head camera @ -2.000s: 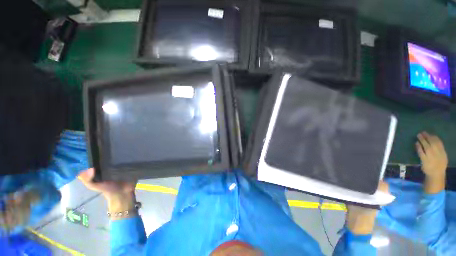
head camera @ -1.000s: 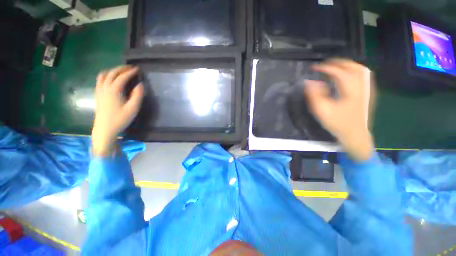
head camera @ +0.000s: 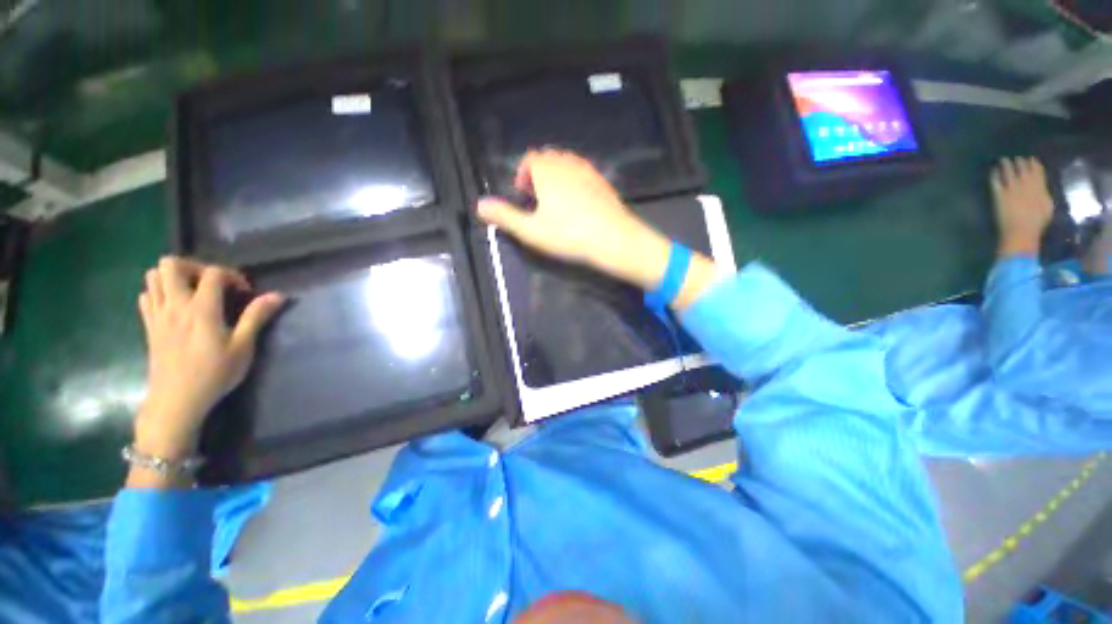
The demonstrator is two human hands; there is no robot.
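Several dark tablets lie in black trays set two by two on the green bench. The lower left tablet reflects a bright glare. My left hand, with a metal bracelet, rests at its left edge, fingers spread. My right hand, with a blue wrist band, is over the middle of the group, above the top edge of the white-edged tablet; whether it touches is unclear. The upper left tablet and upper right tablet each carry a small white label.
A lit tablet sits on a black tray stack at the right. Another person's hand rests on the bench at the far right. A small black device shows below the bench edge near my waist.
The two front trays came down from my hands to the bench, beside the rear ones. My right hand has moved left over the trays. The view has turned, shifting the trays left.
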